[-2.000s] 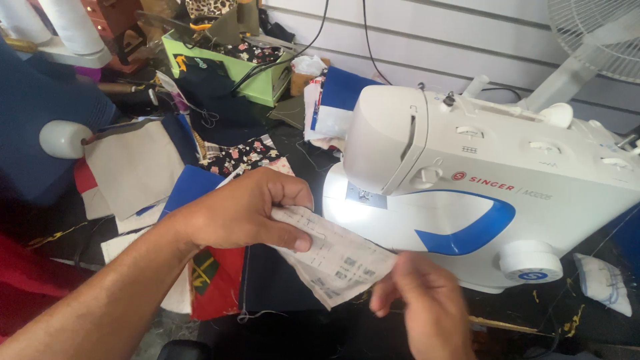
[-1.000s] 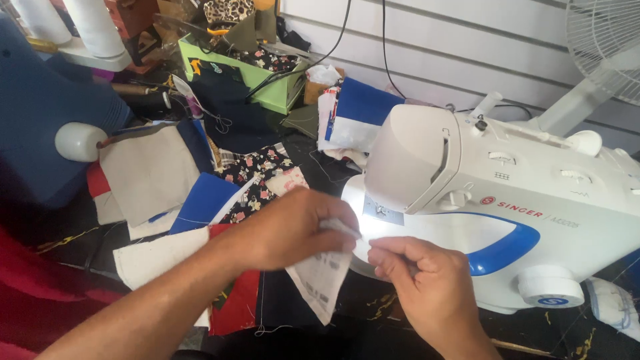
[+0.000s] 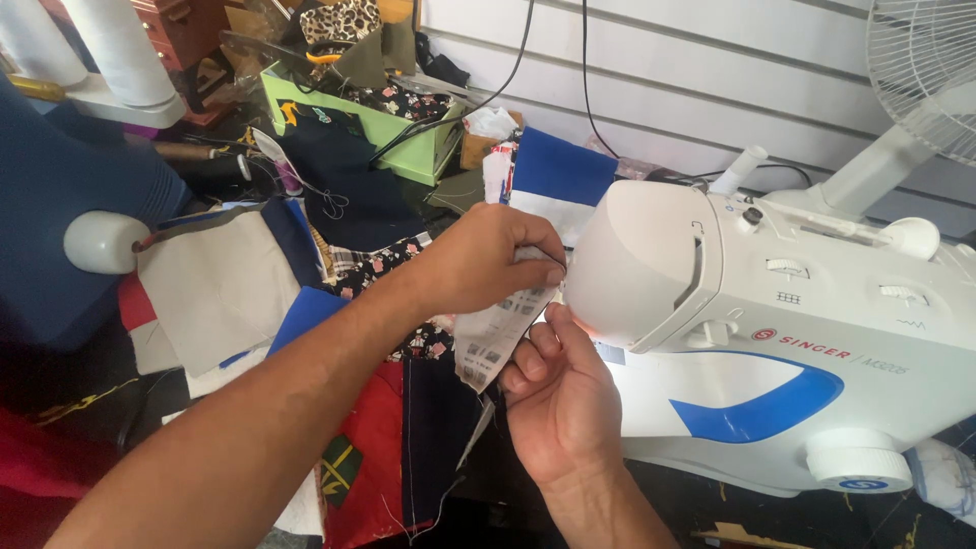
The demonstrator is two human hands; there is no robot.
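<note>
My left hand [image 3: 496, 263] pinches the upper end of a pale printed fabric piece [image 3: 496, 332] between thumb and fingers. Below and to the right, my right hand [image 3: 560, 374] is turned palm up, its thumb and fingertips at the piece's right edge; whether they grip it is hard to tell. Both hands are just left of the head of a white Singer sewing machine [image 3: 762, 305], whose needle area is hidden from this angle. Joined red [image 3: 374, 442] and dark navy cloth [image 3: 435, 427] with loose threads hangs below the printed piece. Floral black cloth [image 3: 381, 267] shows behind my left forearm.
Stacked fabric scraps [image 3: 217, 282] lie at the left beside a blue machine-like body [image 3: 61, 198] with a white knob. Behind are a green box [image 3: 412, 152] of cloth, a purple thread spool [image 3: 288, 177] and hanging black cables. A white fan [image 3: 930, 69] stands at the back right.
The printed piece and my left hand have risen beside the machine's head. My right hand has turned palm up under the piece's edge.
</note>
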